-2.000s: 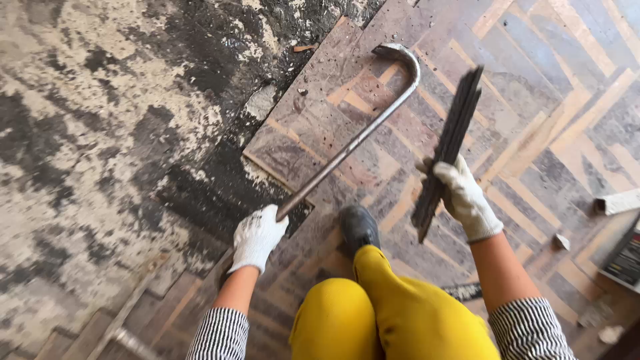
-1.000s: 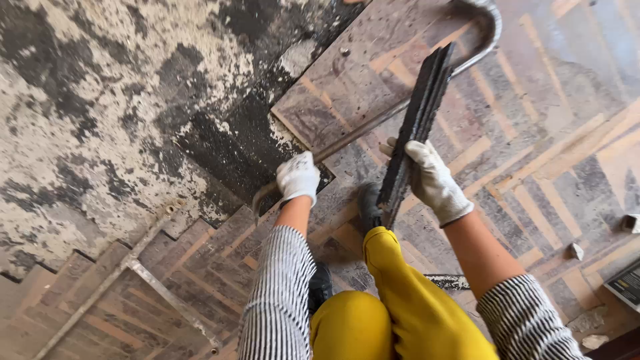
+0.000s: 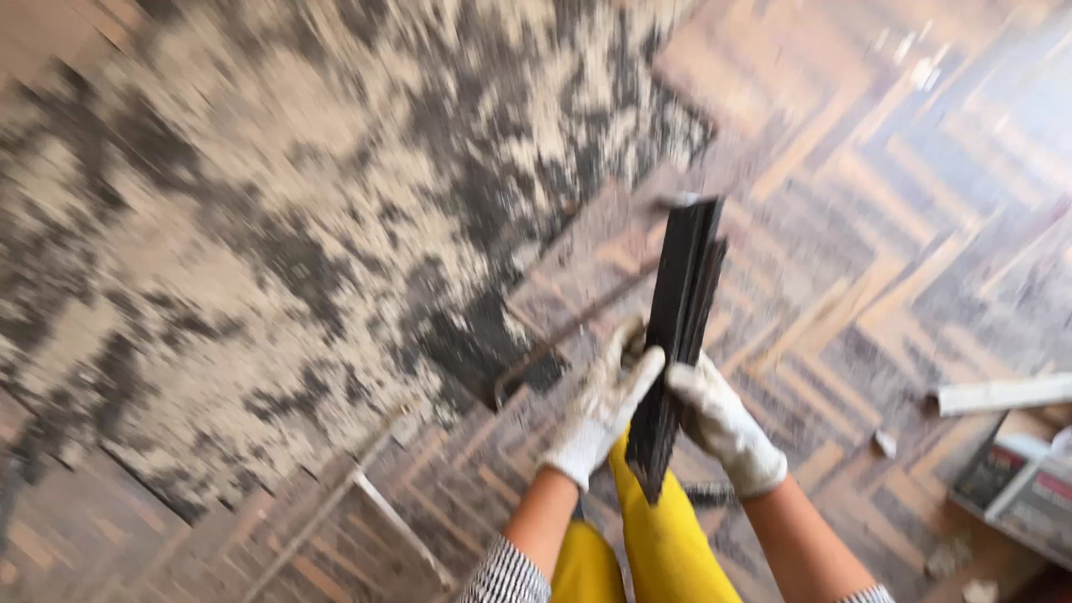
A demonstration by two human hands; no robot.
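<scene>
Before my yellow trousers I hold a small stack of dark, tar-coated parquet strips [image 3: 682, 301], tilted slightly to the right at its top. My left hand [image 3: 607, 402], in a white work glove, grips its left side. On the right side, my right hand [image 3: 727, 419], gloved the same way, grips it near the lower half. A steel crowbar [image 3: 578, 322] lies behind the strips, across the parquet edge. Its near end is at the dark patch of bared subfloor [image 3: 469, 347]; its far end is blurred and partly hidden.
Herringbone parquet [image 3: 837, 335] spreads to the right, with stepped edges against the stained subfloor [image 3: 276, 251]. A metal T-shaped frame [image 3: 360, 477] lies lower left. At right are a white strip [image 3: 1005, 394], rubble [image 3: 884, 444] and a box [image 3: 1017, 477].
My left hand has let go of the crowbar and now grips the strips with my right hand. The crowbar lies on the floor. The view has shifted.
</scene>
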